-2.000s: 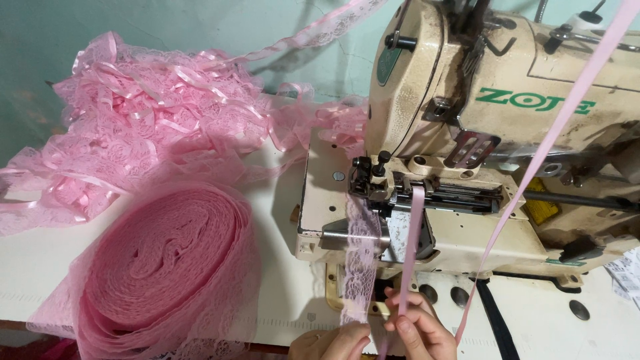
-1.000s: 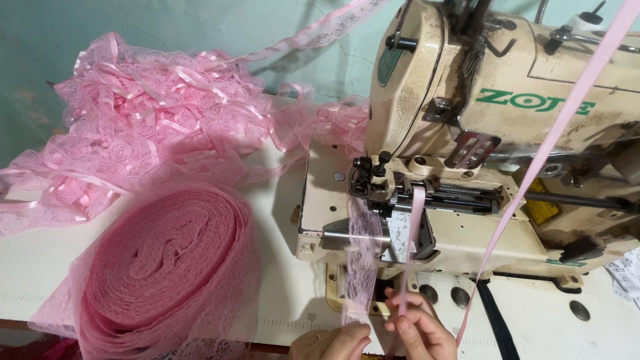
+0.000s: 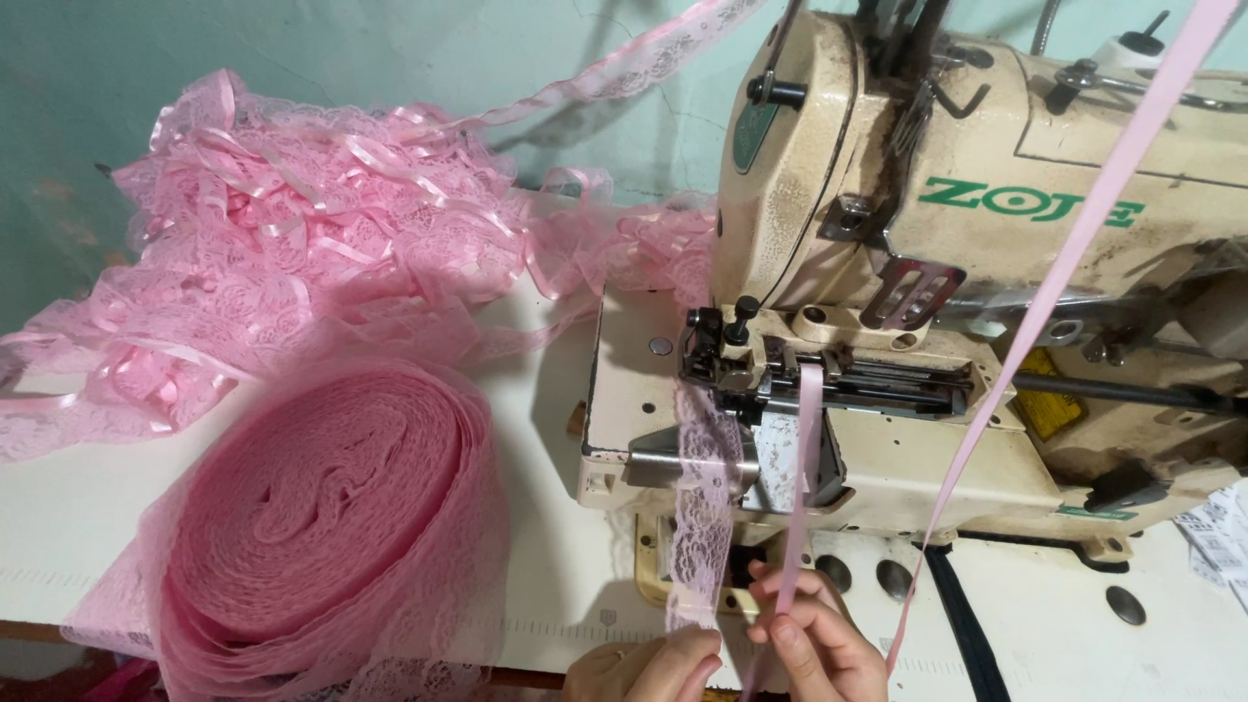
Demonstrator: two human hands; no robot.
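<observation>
At the bottom centre, my left hand (image 3: 648, 668) pinches the lower end of a pink lace strip (image 3: 700, 526). That strip runs up into the needle area of a cream Zoje industrial sewing machine (image 3: 936, 292). Just right of it, my right hand (image 3: 817, 639) holds a narrow pink satin ribbon (image 3: 798, 487) between thumb and fingers; the ribbon goes up to the presser area beside the lace. A further length of pink ribbon (image 3: 1024, 361) slants from the top right corner down behind my right hand. The fingertips of both hands are close together but apart.
A large coil of pink lace (image 3: 312, 517) lies at the table's front left. Behind it a heap of lace with ribbon (image 3: 322, 214) rests against the green wall. A lace band (image 3: 624, 68) stretches upward from the heap. Printed papers (image 3: 1219, 546) lie at the right edge.
The lace strip above my left hand has shifted and twisted slightly. Both hands stay in nearly the same place, still holding lace and ribbon.
</observation>
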